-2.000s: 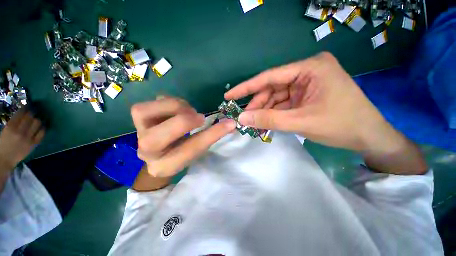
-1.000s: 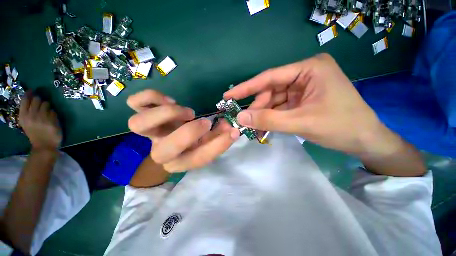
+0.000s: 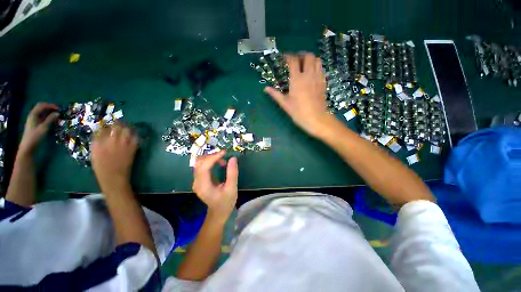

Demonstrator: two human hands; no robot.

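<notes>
Green-silver circuit boards with white batteries lie in a loose pile (image 3: 208,132) left of centre. My left hand (image 3: 216,179) is at the pile's near edge, thumb and fingers apart, fingertips close to a white battery (image 3: 197,149). My right hand (image 3: 305,94) is palm down with the thumb spread, beside a small cluster of boards (image 3: 273,69). What lies under its palm and fingers is hidden. To its right, boards stand in neat ribbed rows (image 3: 371,60), with batteries sticking out at the ends.
A metal stand foot (image 3: 256,44) is at the back centre. A long dark panel (image 3: 451,85) lies right of the rows. At left, another person's hands (image 3: 114,151) work at a second loose pile (image 3: 85,122). Blue cloth (image 3: 491,171) is at the right edge. A yellow square (image 3: 74,57) lies back left.
The view has shifted to show more of the bench. My hands have separated: the left is at the loose pile, the right near the rows. The board between them is no longer seen there.
</notes>
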